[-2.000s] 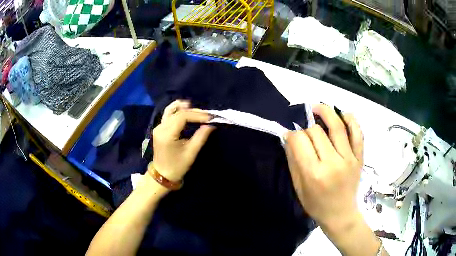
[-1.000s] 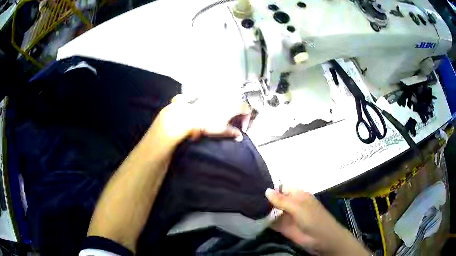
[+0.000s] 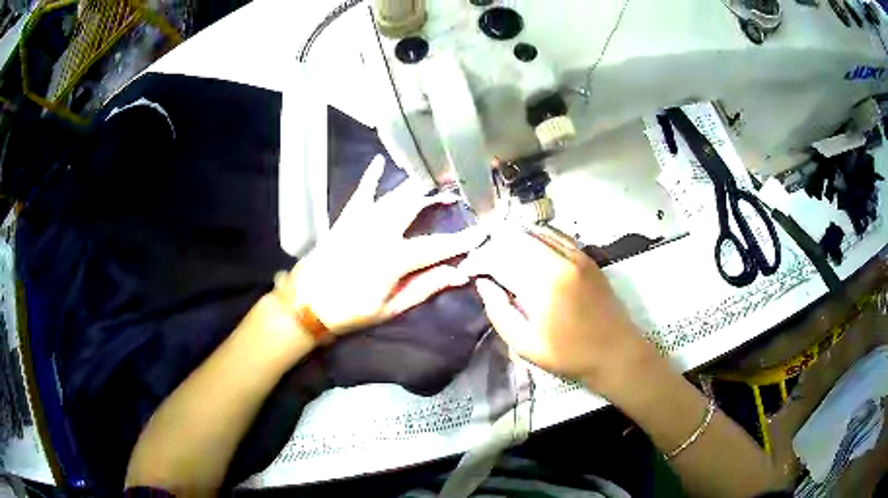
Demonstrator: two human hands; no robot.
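The dark garment point(image 3: 185, 253) lies over the left part of the machine table and runs up to the needle area. My left hand point(image 3: 375, 267) lies on it, fingers spread, thumb and index finger pinching its edge. My right hand point(image 3: 565, 306) pinches the same edge from the right, its fingertips close to my left ones. A pale strip point(image 3: 506, 423) hangs below my right hand over the table's front edge. The needle area of the white sewing machine point(image 3: 623, 88) is just beyond my fingertips; glare and fingers hide the needle and the exact grip.
The white lamp bar point(image 3: 304, 160) stands left of the needle. Black scissors point(image 3: 735, 209) lie right of my right hand, beside a dark strip point(image 3: 806, 251). Black scraps point(image 3: 852, 190) lie at the right table end. A yellow frame point(image 3: 794, 362) is below the front edge.
My right hand has moved up from the front edge to the needle area, beside my left. The view has shifted closer to the machine, and the lamp bar now shows clearly.
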